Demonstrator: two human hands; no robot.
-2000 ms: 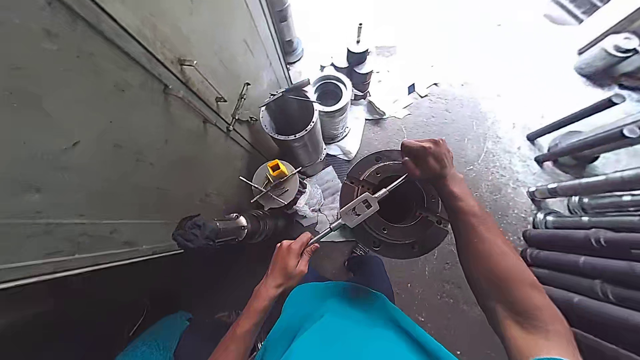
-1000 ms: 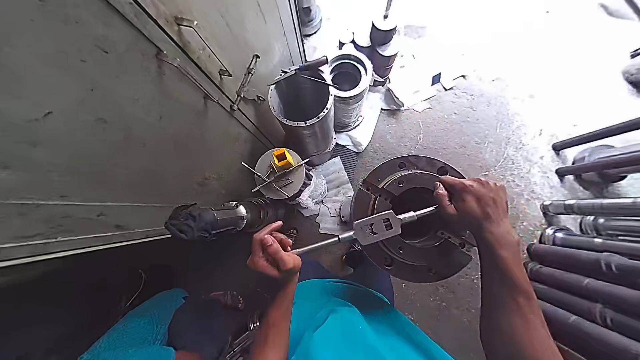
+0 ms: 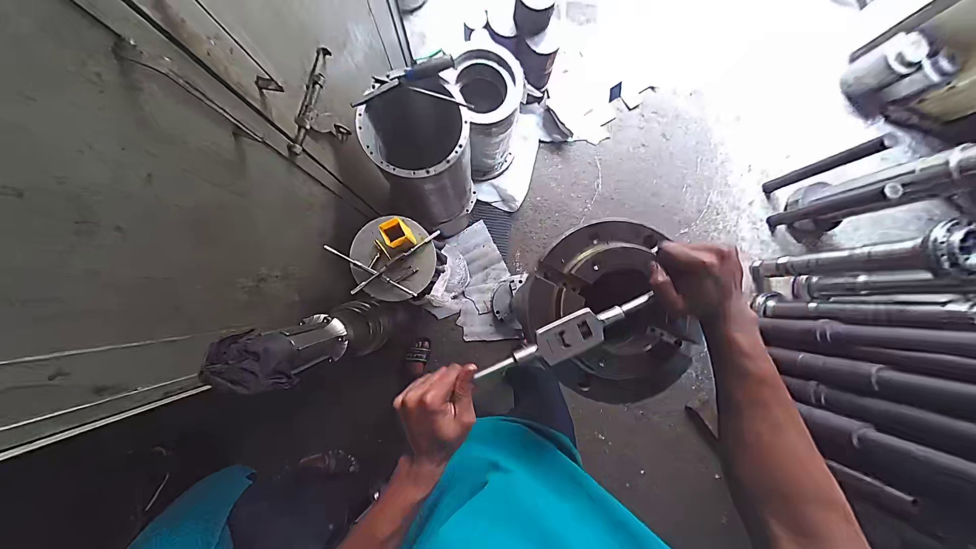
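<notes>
A steel tap wrench (image 3: 568,336) lies at a slant over the thick round metal flange (image 3: 640,385) in front of me. My left hand (image 3: 438,412) is closed around the end of its near handle, at lower left. At the far handle end is my right hand (image 3: 698,282), with fingers curled over the flange's upper right side; whether it grips the handle is partly hidden. The flange has a wide central bore and bolt holes in its rim. The tap itself is hidden below the wrench body.
Left of the flange, a round plate (image 3: 366,278) carries a yellow square part (image 3: 396,235) and crossed rods. Beyond stand a flanged metal cylinder (image 3: 431,183) and a ring-topped one (image 3: 492,145). Dark pipes (image 3: 877,381) lie at right. A person in blue (image 3: 198,511) is at lower left.
The wrench has turned somewhat between the frames, and my hands have moved with its handles. The view has shifted slightly.
</notes>
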